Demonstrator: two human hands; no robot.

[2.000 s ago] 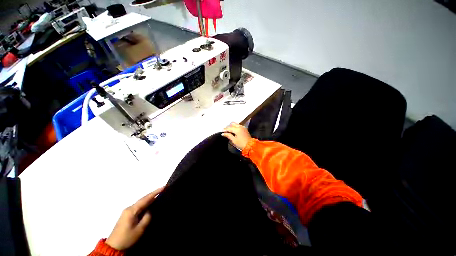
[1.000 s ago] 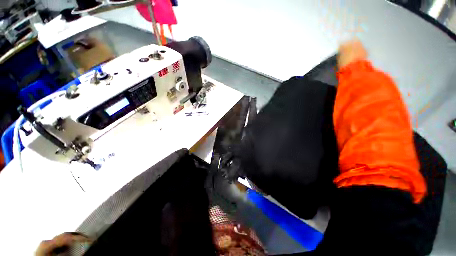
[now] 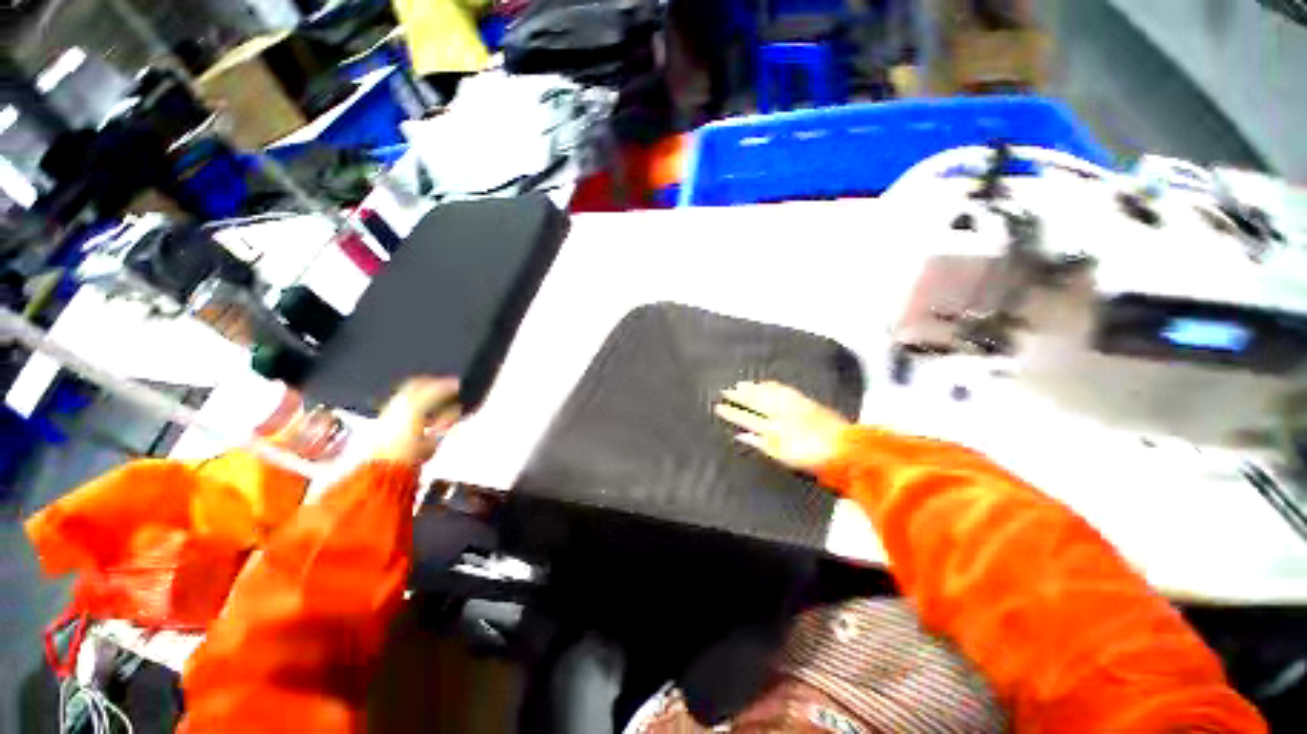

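Observation:
A black mesh panel (image 3: 667, 416) lies mesh side up on the white table, its near part hanging over the front edge. My right hand (image 3: 781, 423) lies flat on its upper right part, fingers spread. My left hand (image 3: 419, 413) is at the near right corner of a thick black padded block (image 3: 444, 294) at the table's left; it is blurred, and whether it grips the block cannot be told. No strip shows on the mesh panel.
The sewing machine (image 3: 1233, 273) stands at the right with its screen lit. A blue plastic crate (image 3: 874, 144) is behind the table. Grey-white fabric (image 3: 502, 129) is heaped at the back left. Orange cloth (image 3: 158, 523) lies at the lower left. A checked apron (image 3: 889, 667) is below the table edge.
The view has swung left. My right hand has come from the dark pieces at the right onto the mesh panel. My left hand has moved from the panel's edge to the padded block.

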